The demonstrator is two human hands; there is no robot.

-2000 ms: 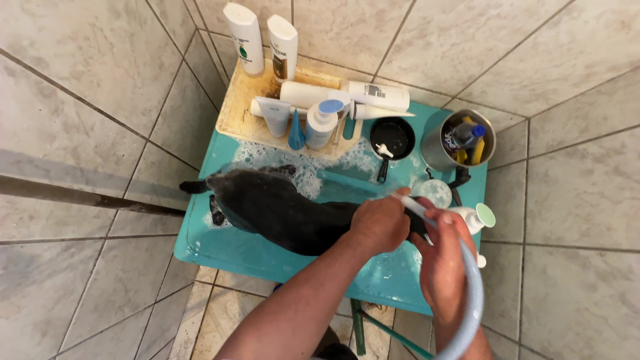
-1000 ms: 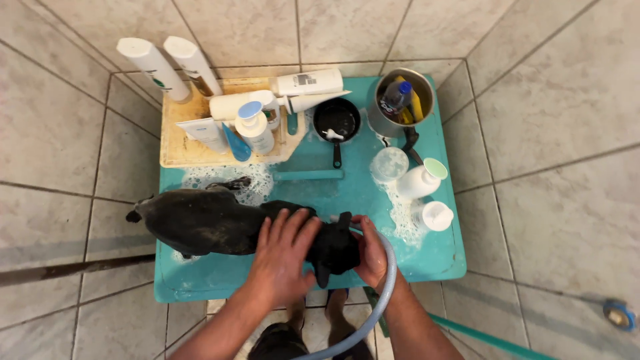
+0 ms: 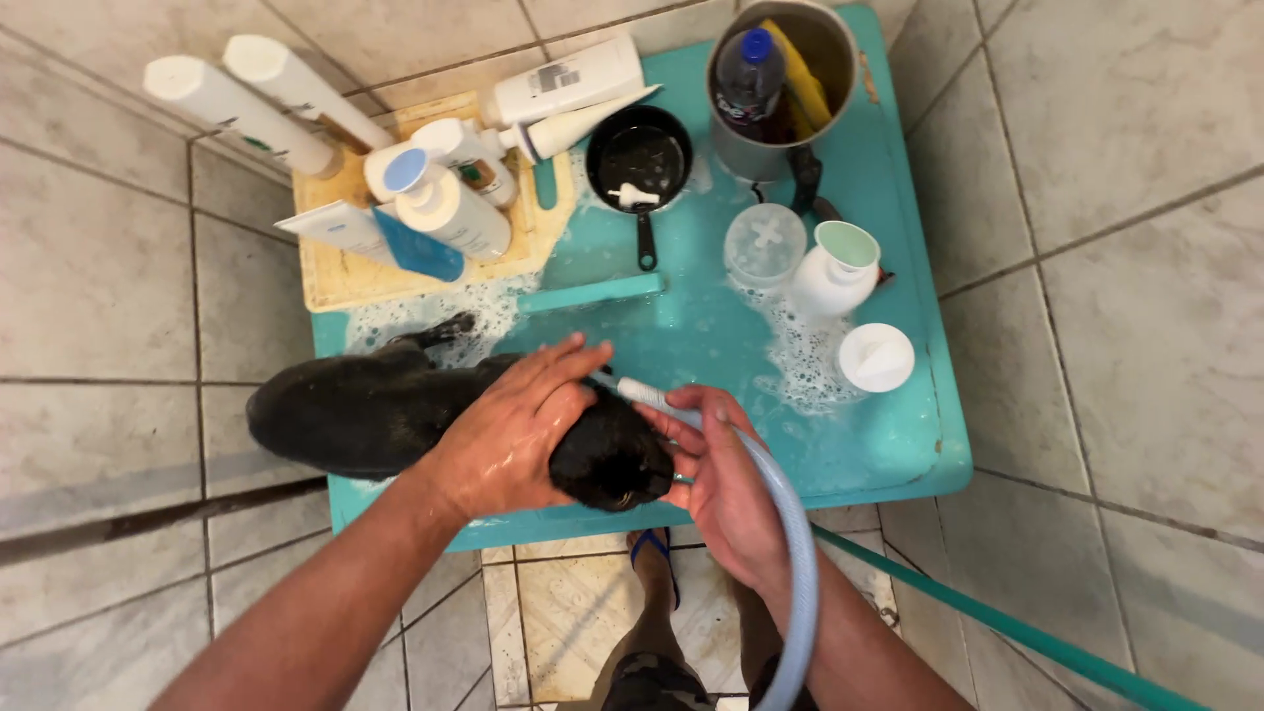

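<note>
A wet, black-furred small animal [image 3: 365, 410], by its look a dog, lies along the near left part of a turquoise table [image 3: 691, 341], its head toward my hands. My left hand [image 3: 518, 434] rests over its neck behind the head, fingers spread. Between thumb and fingers my right hand [image 3: 726, 464] holds a pale blue hose [image 3: 790, 494] with a white nozzle end [image 3: 642, 392], which points at the side of the animal's neck. The fingertips of that hand are beside its head. Its far side and most of its legs are hidden.
A cream tray [image 3: 375, 286] with several bottles and tubes stands back left. Behind the hands are a small black pan [image 3: 642, 148], a metal pot [image 3: 726, 148] holding a bottle, and a clear cup [image 3: 765, 245]. White bottles [image 3: 834, 276] stand right. Tiled walls close in both sides.
My left hand has stayed at the animal's neck since a second ago. My right hand has brought the hose end over to the neck, where the nozzle now shows. The view has come closer.
</note>
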